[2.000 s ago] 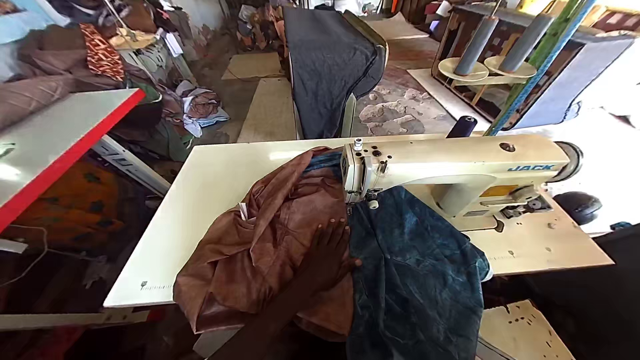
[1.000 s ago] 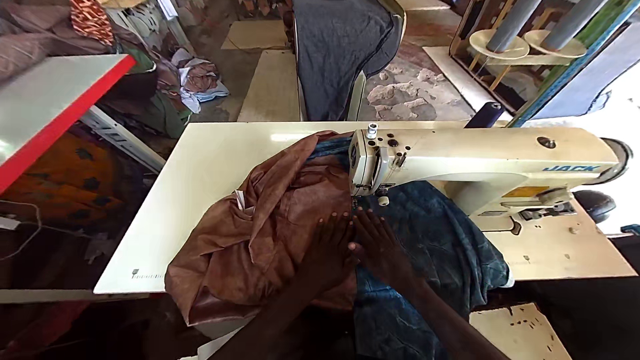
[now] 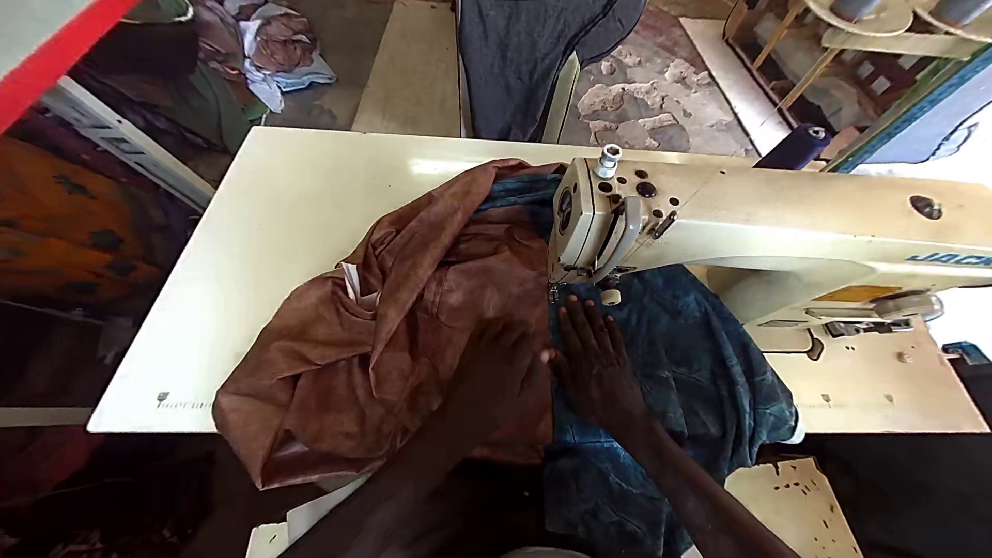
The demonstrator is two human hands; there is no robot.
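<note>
Brown fabric (image 3: 325, 372) lies bunched on the left of the sewing table and meets blue patterned fabric (image 3: 682, 349) along a straight edge running toward the presser foot (image 3: 553, 293) of a Jack sewing machine (image 3: 744, 209). My left hand (image 3: 504, 353) rests on the brown cloth, left of that edge, its fingers blurred and dark. Flat on the blue cloth, just in front of the presser foot, lies my right hand (image 3: 597, 356), its fingers pointing toward the machine head and its thumb near the edge. Some blue cloth also shows behind the machine head.
The pale tabletop (image 3: 294, 194) extends left and right of the cloth. A red-edged table (image 3: 62, 54) stands at upper left. Beyond the machine are dark grey cloth (image 3: 519, 62), a dark thread cone (image 3: 798, 147) and a thread stand (image 3: 860, 15). Clothes (image 3: 287, 46) lie on the floor.
Two seconds ago only my left hand showed, on the brown cloth; my right hand has since come onto the blue cloth. The hands are now slightly farther apart than one second ago.
</note>
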